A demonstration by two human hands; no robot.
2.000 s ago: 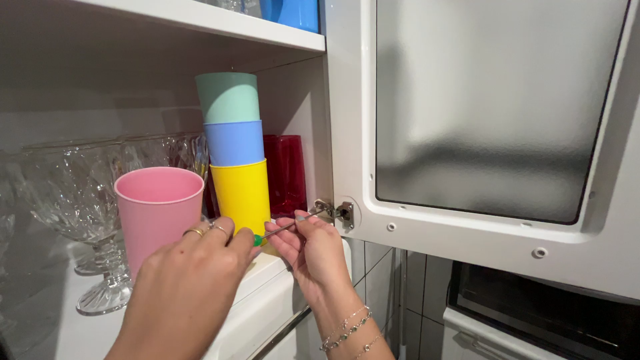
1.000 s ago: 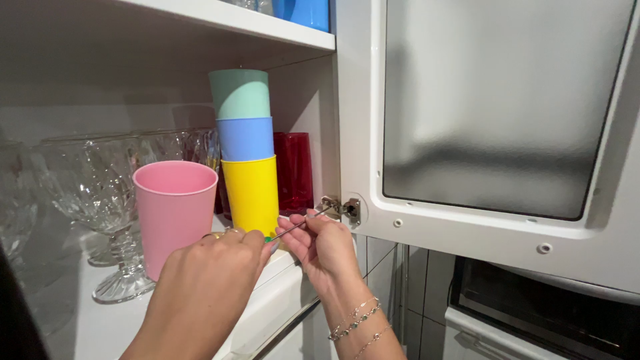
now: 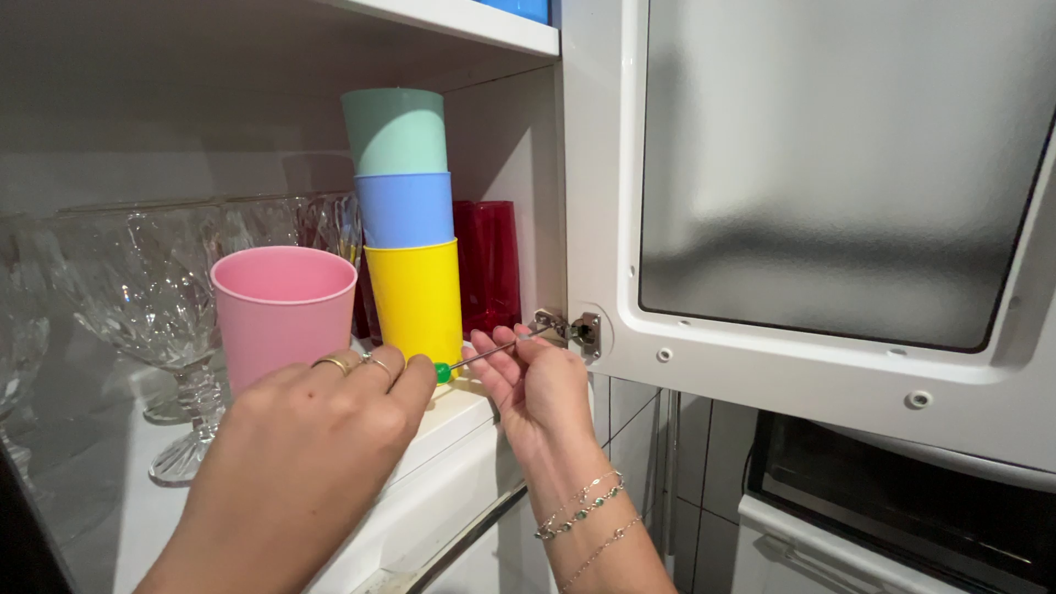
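Observation:
My left hand (image 3: pixel 330 412), with rings on its fingers, is closed around the green handle of a screwdriver (image 3: pixel 487 353). The thin metal shaft slants up to the right, and its tip is at the metal cabinet hinge (image 3: pixel 554 324). My right hand (image 3: pixel 532 379) pinches the shaft between thumb and fingers, just left of the hinge. The hinge joins the cabinet's side wall to the open white door (image 3: pixel 610 247) with its frosted glass pane. Behind my hands a yellow plastic cup (image 3: pixel 417 297) bears a blue cup (image 3: pixel 404 210) and a mint green cup (image 3: pixel 396 132).
A pink plastic cup (image 3: pixel 285 322) stands behind my left hand. Clear glass goblets (image 3: pixel 148 289) fill the shelf's left part, and a red glass (image 3: pixel 488 264) stands near the side wall. The upper shelf (image 3: pixel 462 26) hangs above. A black and white appliance (image 3: pixel 891 495) is at lower right.

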